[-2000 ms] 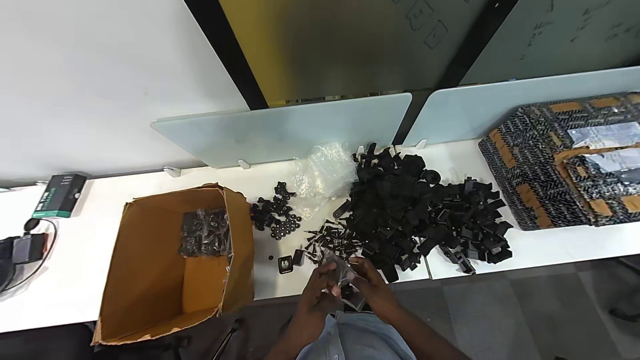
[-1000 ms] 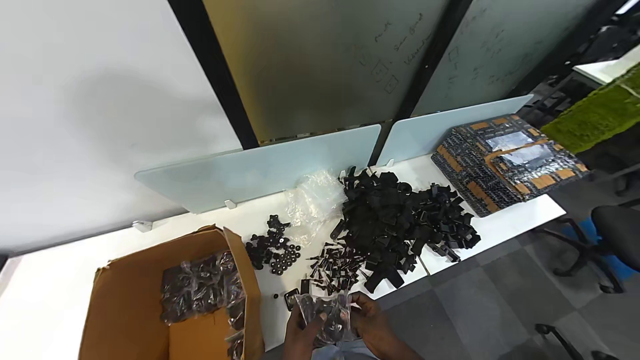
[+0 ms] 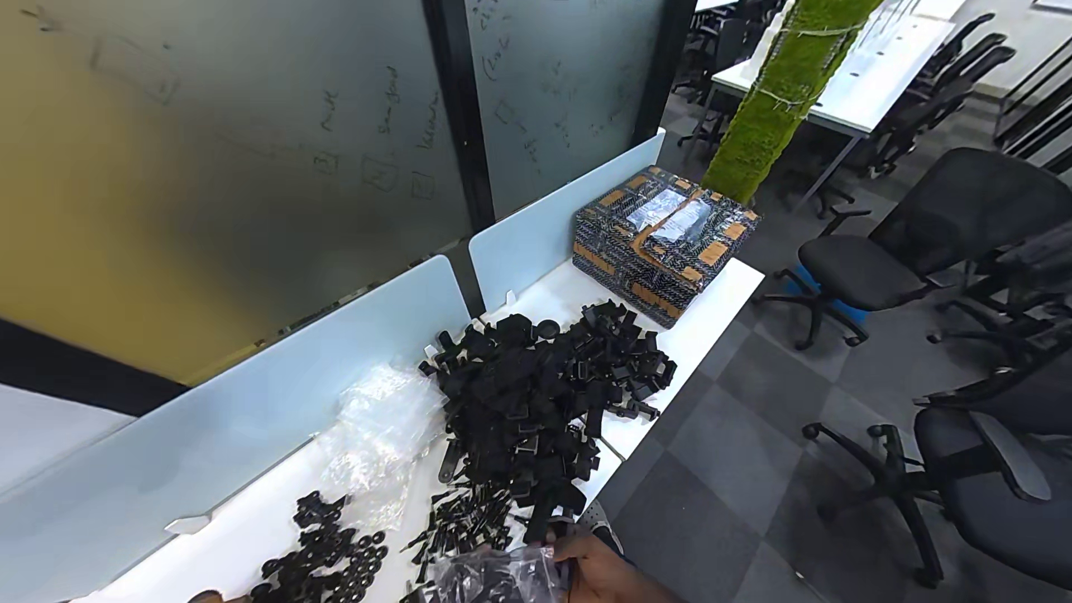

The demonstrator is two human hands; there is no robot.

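Observation:
My right hand is at the bottom edge, its fingers closed on the side of a clear plastic bag with dark parts inside. My left hand cannot be made out; a small brown patch at the lower left edge may be a hand or cardboard. Just above the bag lie small black pin-like parts, and behind them a large heap of black plastic parts. Black ring-shaped pieces are to the left. Crumpled clear plastic bags lie between the rings and the heap.
A taped, wrapped carton stands at the table's far end. A low pale divider panel runs along the back of the white table. Office chairs stand on the tiled floor to the right, near a green strip.
The view has swung far to the right; the open cardboard box seen earlier is largely or wholly out of frame. Both hands were at the clear bag before; now only the right is plain there.

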